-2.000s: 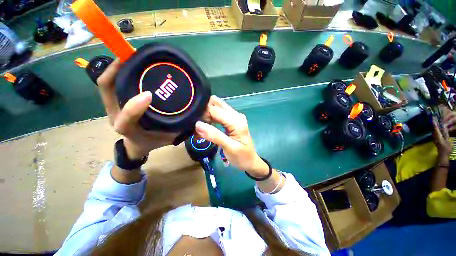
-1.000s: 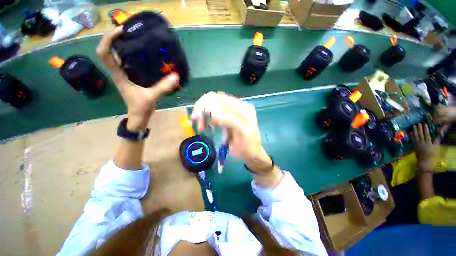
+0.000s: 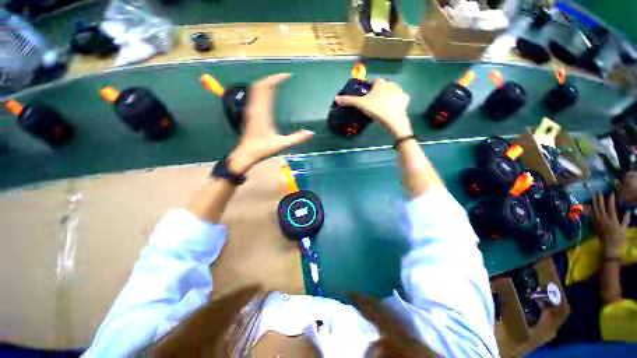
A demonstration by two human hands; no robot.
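My right hand [image 3: 381, 105] is at the top of a black speaker [image 3: 348, 117] on the green conveyor, fingers around its upper end by the orange strap. My left hand [image 3: 264, 129] is empty, fingers spread, just right of another speaker [image 3: 236, 103] standing on the conveyor. A speaker with a lit blue-green ring [image 3: 301, 215] stands at the cardboard's right edge, its orange strap pointing up. A blue-and-white strip [image 3: 311, 264] runs from its lower side towards me.
More speakers stand along the conveyor [image 3: 188, 143]. Clustered speakers [image 3: 515, 210] sit at right by a small carton [image 3: 555, 157]. A neighbouring worker's hand [image 3: 609, 220] is at far right. Below is an open carton [image 3: 513, 314]. Cardboard [image 3: 140, 238] covers the left bench.
The speaker my left hand held up is out of it, and a speaker now stands beside that hand on the conveyor. My right hand has moved up and right to a conveyor speaker.
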